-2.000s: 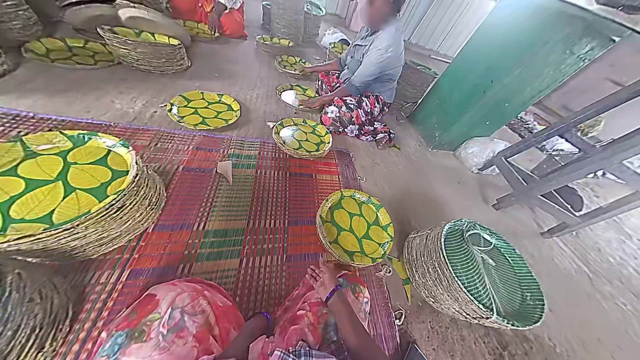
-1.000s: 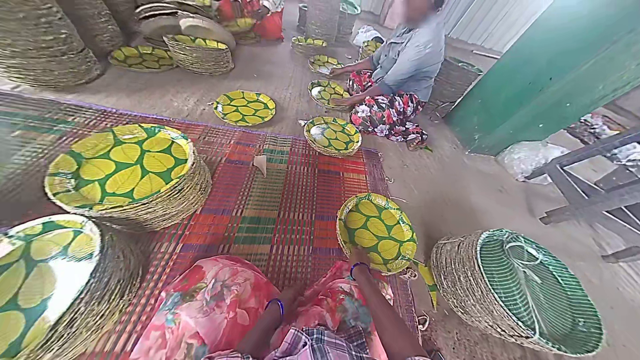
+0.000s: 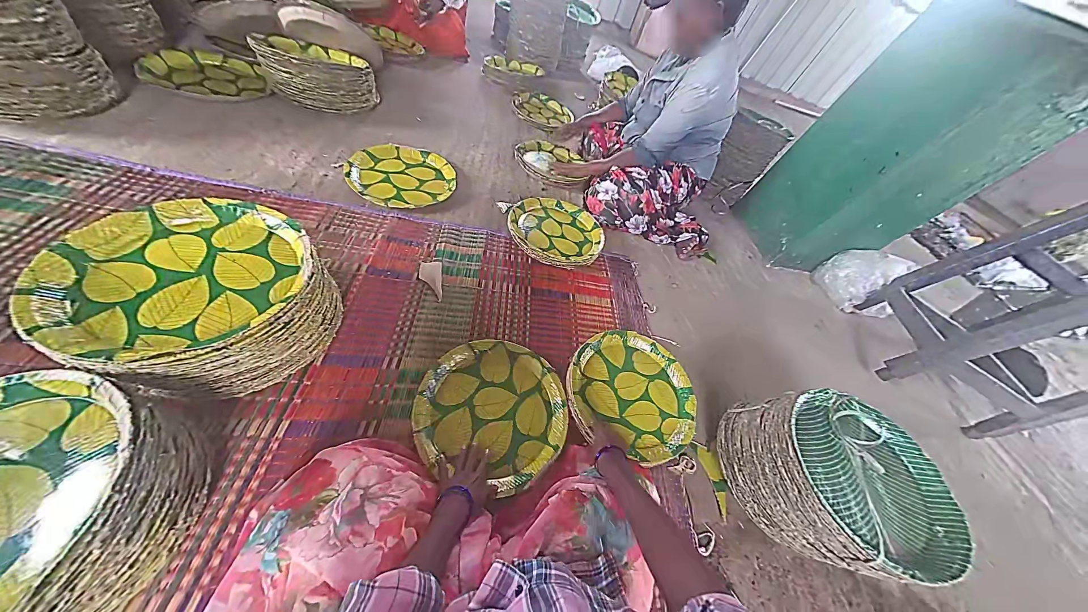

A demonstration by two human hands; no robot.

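A round tray lined with a green and yellow leaf print (image 3: 495,399) lies in front of my knees. My left hand (image 3: 466,478) rests on its near rim, fingers over the edge; whether it grips cannot be told. Just to the right sits a second leaf-print tray (image 3: 631,393) with a rope-like rim. My right hand (image 3: 605,444) is at that tray's lower left edge, its fingertips partly hidden. The two trays nearly meet edge to edge.
Large stacks of leaf-print trays (image 3: 170,280) stand on the woven mat (image 3: 374,340) at left. A stack with green striped lining (image 3: 875,484) is at right. A co-worker (image 3: 680,110) sits beyond, handling trays. A wooden frame (image 3: 986,340) stands far right.
A leaf-print tray now lies under my left hand, which was over my lap without it one second ago. The right-hand tray was there before, with my right hand at its near edge.
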